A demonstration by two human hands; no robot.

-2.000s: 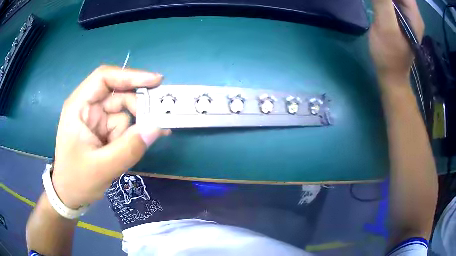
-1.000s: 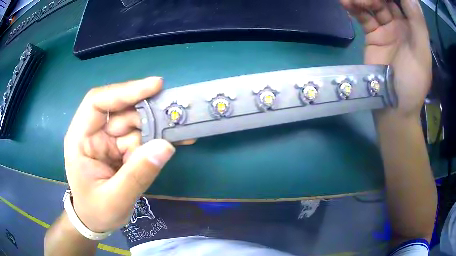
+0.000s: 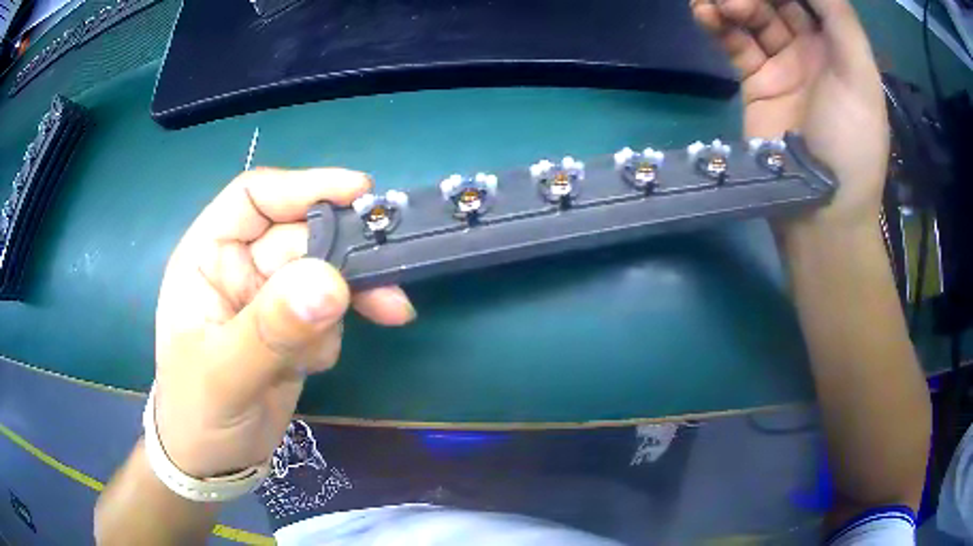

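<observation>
My left hand (image 3: 240, 309) grips the left end of a curved grey LED strip module (image 3: 576, 219) between thumb and fingers, raised above the green bench top. The module's row of several round seats with amber centres faces up and towards me; its face looks dark. A thin silvery strand, likely solder wire (image 3: 253, 149), sticks up behind my left fingers. My right hand (image 3: 806, 91) is at the upper right, cut by the top edge, fingers partly curled. The module's right end overlaps my right wrist in view; contact cannot be told. What my right hand holds, if anything, is not clear.
A black slab (image 3: 448, 48) lies across the back of the green bench top (image 3: 597, 357). A stack of strip modules (image 3: 37, 197) stands at the far left. A black row of small studs (image 3: 85, 43) is at the upper left. Dark equipment and cables are at the right edge.
The module has come nearer since the first frame, then tilted so its face went from light grey to dark. My right hand has shifted left, and its fingers show more openly than at first.
</observation>
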